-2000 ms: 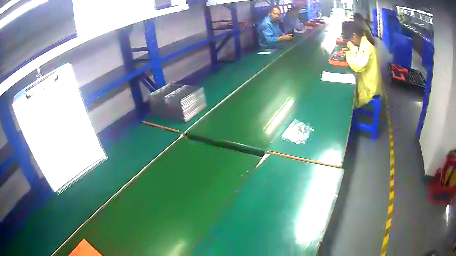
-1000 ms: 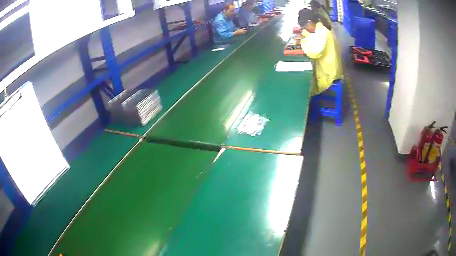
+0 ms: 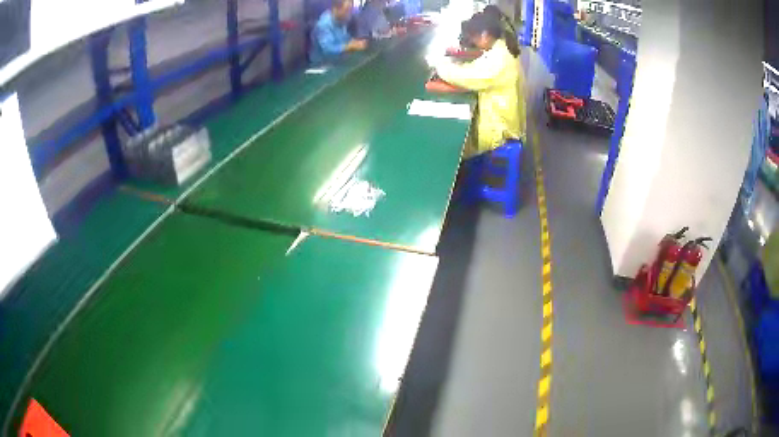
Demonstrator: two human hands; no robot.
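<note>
Neither of my hands is in view. The long green bench (image 3: 256,316) lies nearest in front of me and runs away toward the top. A corner of an orange foam pad (image 3: 38,422) shows at the bottom left edge; the rest is cut off. A crumpled shiny clear plastic bag (image 3: 357,197) lies on the bench beyond the cross seam. A grey ribbed block (image 3: 169,154) stands on the bench's far left side. A white sheet (image 3: 21,205), partly cut off, hangs at the left edge.
A person in a yellow smock (image 3: 497,94) sits on a blue stool (image 3: 504,177) at the bench's right side. A person in blue (image 3: 331,36) sits at the far left. Fire extinguishers (image 3: 675,269) stand by a white pillar (image 3: 675,128). Yellow-black tape (image 3: 545,324) marks the grey floor.
The view has turned to the right, so the bench, bag and people have shifted left in the picture. The pillar and extinguishers show more fully. The hanging sheet is now mostly cut off.
</note>
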